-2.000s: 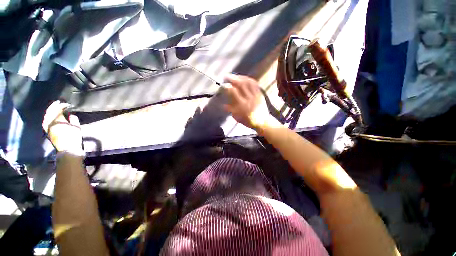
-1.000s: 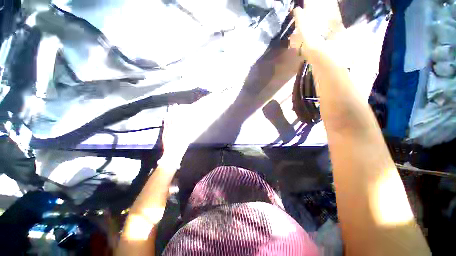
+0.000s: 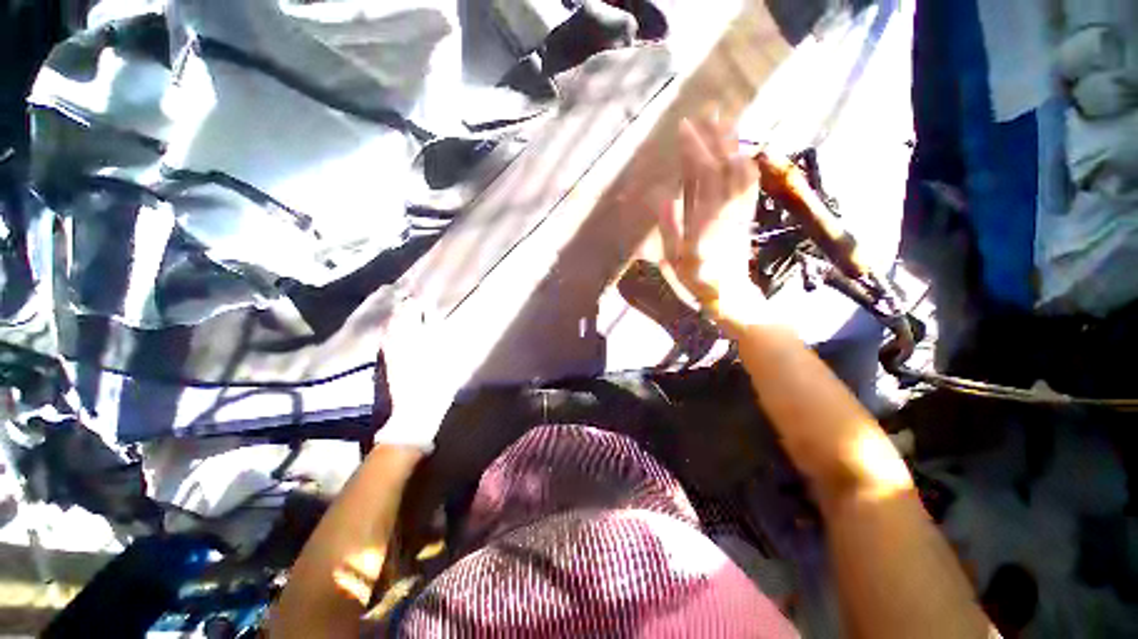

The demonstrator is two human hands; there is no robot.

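A pale grey garment panel (image 3: 549, 150) lies on the sunlit table, with a long dark seam or folded edge (image 3: 559, 200) running diagonally. My left hand (image 3: 422, 368) is overexposed and rests at the panel's near left end; whether it grips cloth is unclear. My right hand (image 3: 714, 219) is above the table, fingers spread, beside the electric iron. The iron's orange-brown handle (image 3: 814, 210) shows just right of my right hand, which partly hides the dark iron body.
A crumpled pile of grey and white garment pieces (image 3: 312, 137) covers the left and far side. The iron cord (image 3: 998, 391) runs off to the right. Whitish bundled pieces (image 3: 1098, 150) lie beside a blue surface (image 3: 1002, 187). A striped cap (image 3: 599, 562) fills the bottom centre.
My right hand has come back nearer from the far side, uncovering the iron's handle. My left hand stays near the front edge. The panel now shows a long diagonal line.
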